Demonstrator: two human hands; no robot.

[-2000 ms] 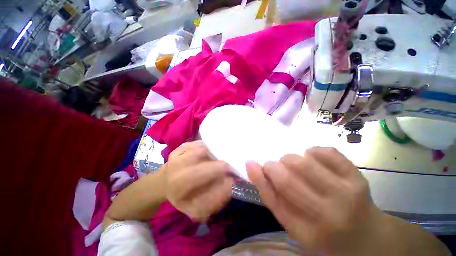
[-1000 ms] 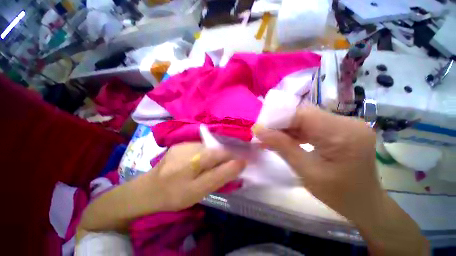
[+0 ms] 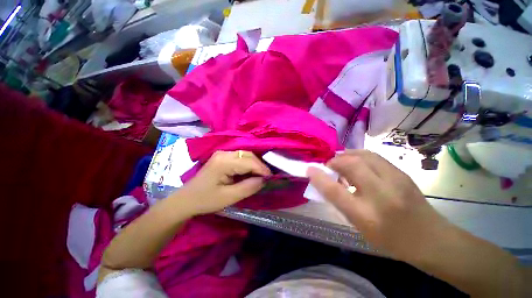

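A magenta-pink garment (image 3: 256, 81) with pale lilac-white parts lies heaped on the table left of the sewing machine head (image 3: 408, 87). My left hand (image 3: 227, 180) pinches the garment's near edge between thumb and fingers. My right hand (image 3: 373, 198) pinches a small pale fabric piece (image 3: 289, 164) against the pink edge, its thumb on top. The pale piece lies as a narrow strip between my hands. The presser foot (image 3: 430, 160) is right of my right hand, with no fabric seen under it. The fingertips partly hide the edges.
Dark red cloth (image 3: 58, 198) hangs at the far left. More pink and pale fabric (image 3: 198, 250) lies below the table's grey front edge (image 3: 291, 224). A white item with a green ring (image 3: 496, 158) is under the machine arm.
The pale piece was held up broad and bright, then turned over in my fingers; now it is down at the pink edge. Both hands are lower than a second ago.
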